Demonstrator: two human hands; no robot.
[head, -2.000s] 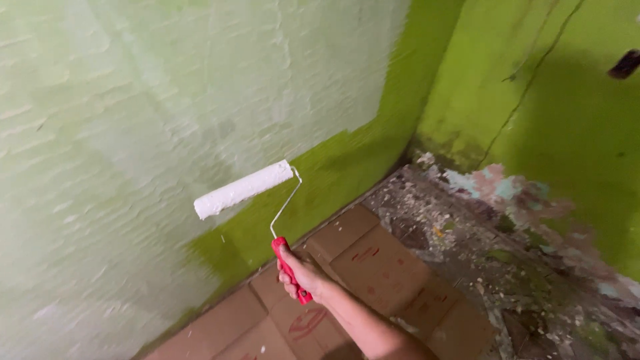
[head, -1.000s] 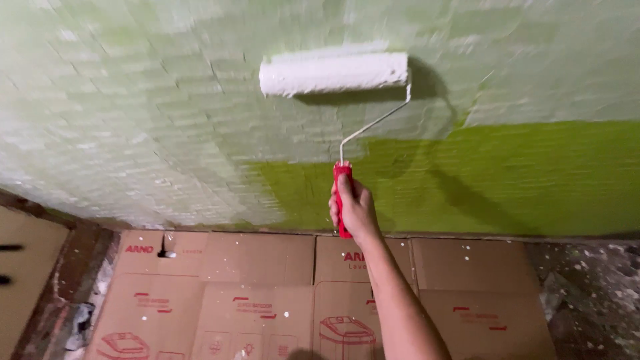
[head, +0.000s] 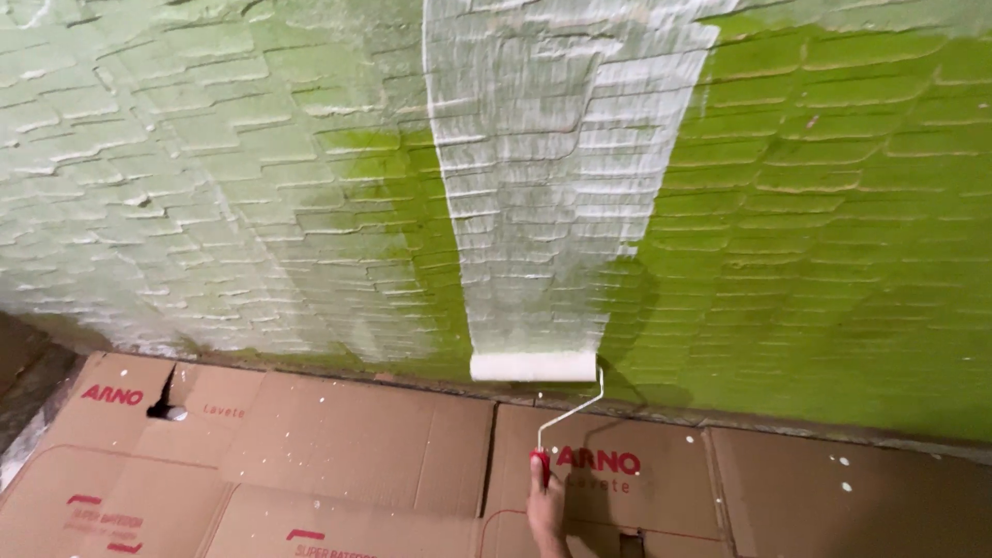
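Observation:
My right hand (head: 547, 504), low in the head view right of centre, is closed around the red handle of a paint roller (head: 535, 366). The white roller sleeve lies level against the foot of the textured wall (head: 806, 256), just above the cardboard, with its bent wire frame at the right end. A band of white paint (head: 535, 209) runs down the green wall to the sleeve, thinner and more see-through near the bottom. Pale, whitish paint covers the wall left of it, with a green strip between. My left hand is not in view.
Flattened cardboard boxes (head: 364, 449) with red print and white paint spots cover the floor along the wall. One has a torn hole at the upper left. Bare, dirty floor shows at the far left edge, and a dark gap runs between two cardboard panels.
The roller, in my right hand, has moved down the wall from higher up to its base. A white band now shows above it. The view has shifted.

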